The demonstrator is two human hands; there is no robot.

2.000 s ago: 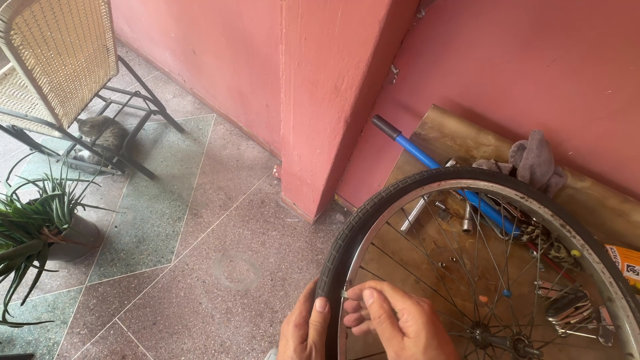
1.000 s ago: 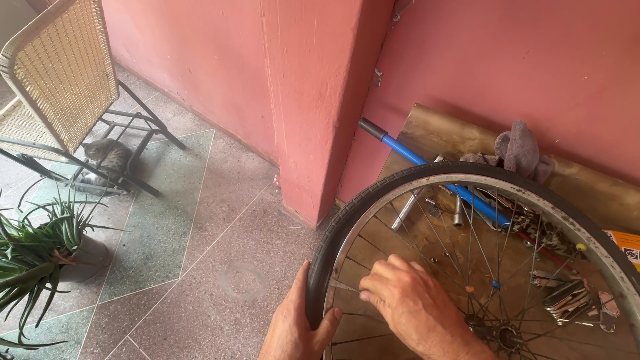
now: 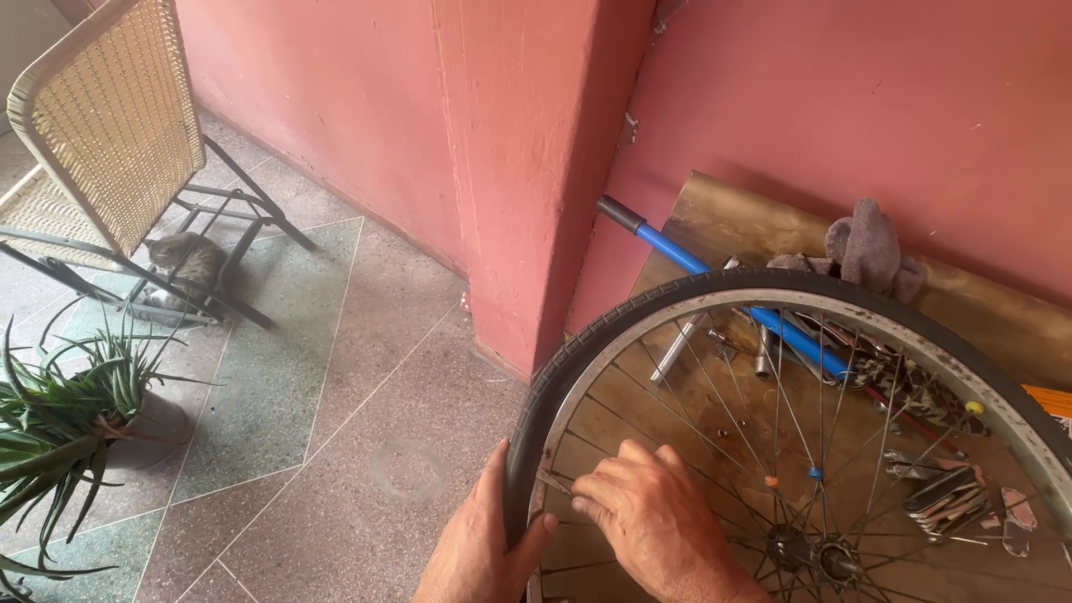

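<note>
A bicycle wheel (image 3: pixel 572 402) with a black tire (image 3: pixel 670 295) and a worn metal rim stands over a wooden tabletop. My left hand (image 3: pixel 490 536) grips the tire and rim at the lower left, thumb on the rim side and fingers on the outer side. Just right of it, my right hand (image 3: pixel 653 511) has its fingertips closed on a thin piece at the rim's inner edge, among the spokes; whether this is a valve stem or a spoke end I cannot tell. The hub (image 3: pixel 812 553) lies to the right of my right hand, with orange and blue beads on spokes above it.
Behind the wheel, the wooden table (image 3: pixel 729 201) holds a blue hand pump (image 3: pixel 670 249), a grey cloth (image 3: pixel 867 243), a socket (image 3: pixel 764 352), a metal bar (image 3: pixel 677 347) and a folding multi-tool (image 3: pixel 946 502). At left are a woven chair (image 3: pixel 109 126), a cat (image 3: pixel 188 260) and a potted plant (image 3: pixel 146 427).
My right hand has turned from palm partly showing to back of the hand up, its fingertips at the rim's inner side. My left hand stays on the tire.
</note>
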